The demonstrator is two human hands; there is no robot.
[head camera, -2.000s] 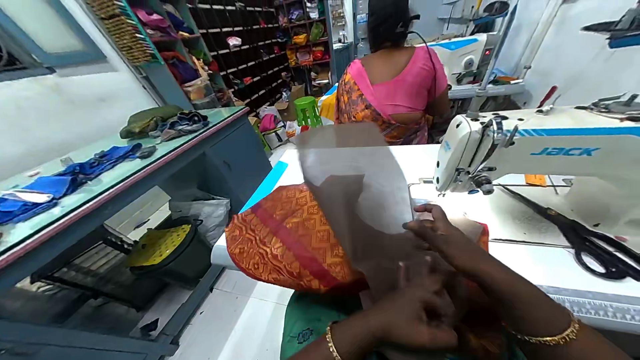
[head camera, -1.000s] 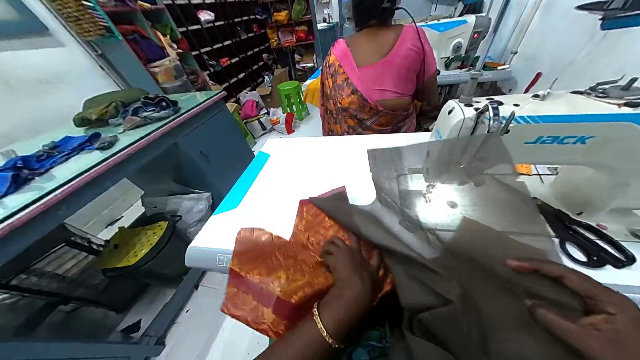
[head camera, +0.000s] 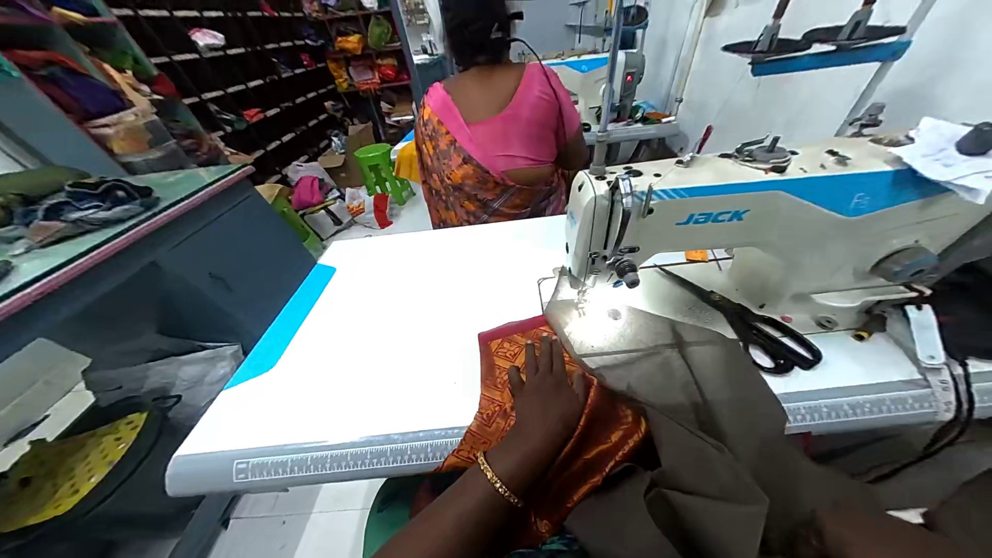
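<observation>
My left hand (head camera: 549, 395) lies flat on the orange-and-gold brocade cloth (head camera: 496, 380) with a red border, at the front of the white sewing table. Beside the brocade, the grey-brown cloth (head camera: 713, 395) reaches under the needle area of the Jack sewing machine (head camera: 744, 209), where a lamp shines, and hangs over the table's front edge. My right hand (head camera: 845, 535) is blurred at the bottom right, by the grey-brown cloth; its fingers cannot be made out. Black-handled scissors (head camera: 748, 325) rest on the machine bed, right of the needle.
The table's front edge (head camera: 349, 457) bears a printed ruler. A measuring tape (head camera: 938, 372) hangs at the right. Another person (head camera: 496, 139) sits ahead with their back to me. A green stool (head camera: 384, 174), a counter with clothes (head camera: 132, 209) and a dark bin (head camera: 147, 457) stand to the left.
The grey-brown cloth, lifted over the table before, now lies lower, with its corner at the needle area. My left hand and the brocade have moved nearer the machine. My right hand has moved down and right.
</observation>
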